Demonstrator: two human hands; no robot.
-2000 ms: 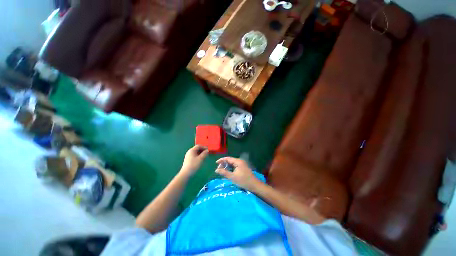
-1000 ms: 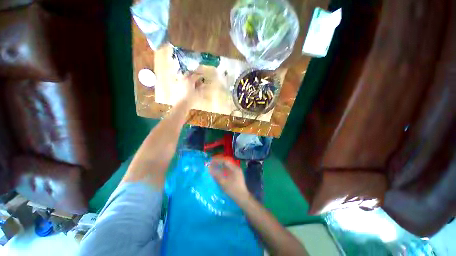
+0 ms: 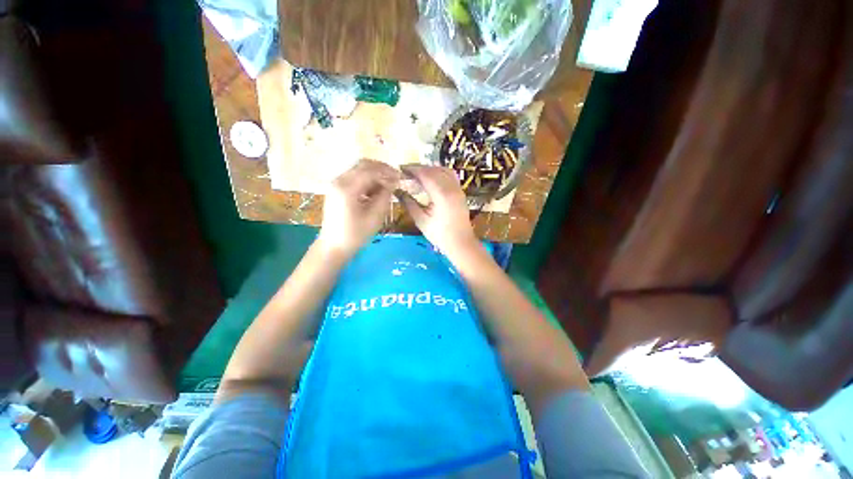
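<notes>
My left hand [image 3: 362, 196] and my right hand [image 3: 438, 201] are close together over the front edge of the wooden tea table [image 3: 327, 214]. The fingers of both hands are bent and their tips meet around a small pale item [image 3: 408, 185]. The fingers partly hide it and it is too small to make out. The blue apron [image 3: 402, 365] with white lettering lies over my lap, below the hands.
A round bowl full of cigarette butts [image 3: 481, 154] is just right of my hands. Behind are a clear plastic bag with green contents [image 3: 496, 42], a green item [image 3: 377, 90] and a white box [image 3: 615, 33]. A round white item [image 3: 249, 138] lies left. Brown sofas flank the table.
The view has moved to the table and I now sit close to it. My left hand has drawn back from the tabletop, and my right hand has come up from my lap to meet it.
</notes>
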